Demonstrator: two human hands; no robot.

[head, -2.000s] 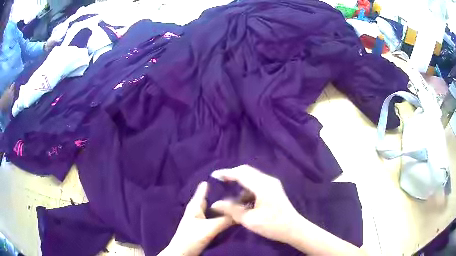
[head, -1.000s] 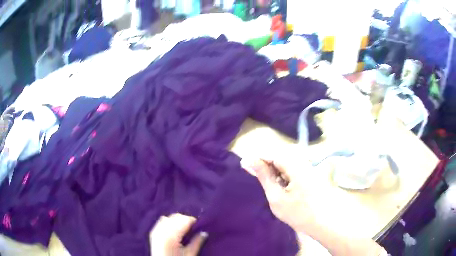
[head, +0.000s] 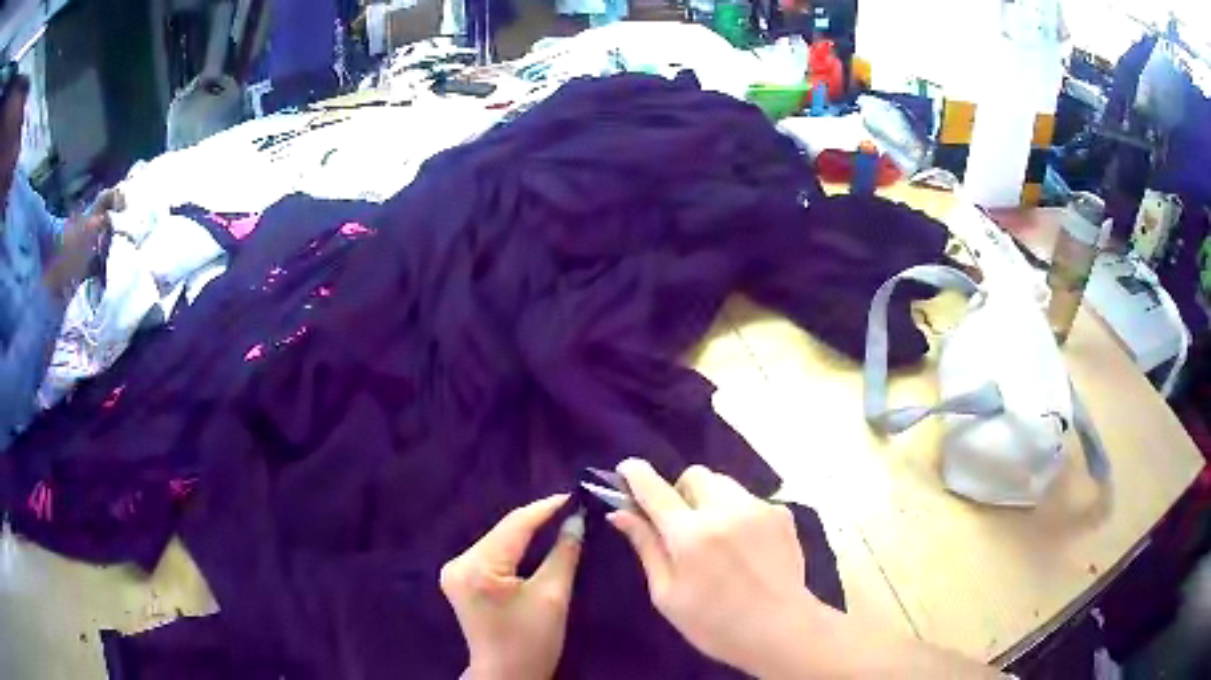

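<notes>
The large dark purple garment [head: 531,306] covers the middle of the table. My left hand [head: 518,585] pinches a small fold of it between thumb and index finger at bottom centre; a pale band shows on the thumb. My right hand [head: 724,558] holds small silver snips [head: 608,494], their tips pointing left at the pinched fold. The snips' handles are mostly hidden in my fingers. Any loose thread at the fingertips is too fine to see.
A white handbag [head: 1003,399] with a grey strap stands right, with a bottle [head: 1073,266] beyond it. The embroidered purple cloth [head: 266,332] lies left. White cloth [head: 146,286] and a person in light blue [head: 29,279] are at far left.
My hands have come together at the garment, from being apart a second ago. The silver snips now show in my right hand. The view has shifted, so the handbag sits further left than at first.
</notes>
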